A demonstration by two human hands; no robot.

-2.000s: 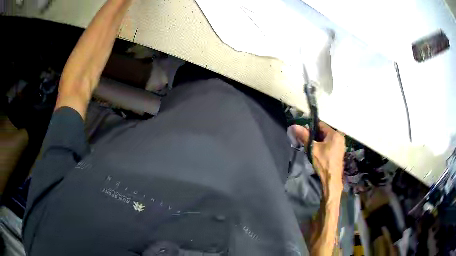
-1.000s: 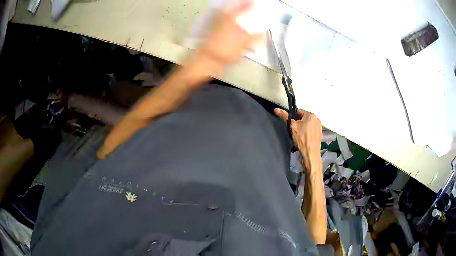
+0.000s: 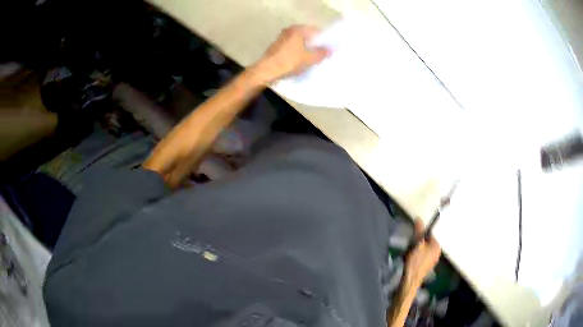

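Observation:
White pattern paper [image 3: 486, 121] lies over the table, washed out by glare, with a few dark lines on it. My left hand [image 3: 295, 52] grips the paper's near-left edge between thumb and fingers, over the table edge. My right hand [image 3: 422, 255] holds the shears [image 3: 438, 216] by their dark handles at the table's front edge. The blades point up and right over the paper and are blurred; whether they are apart I cannot tell.
A dark block [image 3: 562, 153] lies on the paper at the right. A thin dark rod or line [image 3: 519, 223] is below it. The cream table edge [image 3: 313, 118] runs diagonally. Scraps and dark cloth are heaped below.
The view has turned, so the table edge slopes more steeply. My left hand, blurred in motion before, now grips the paper edge. My right hand and the shears appear lower and further right.

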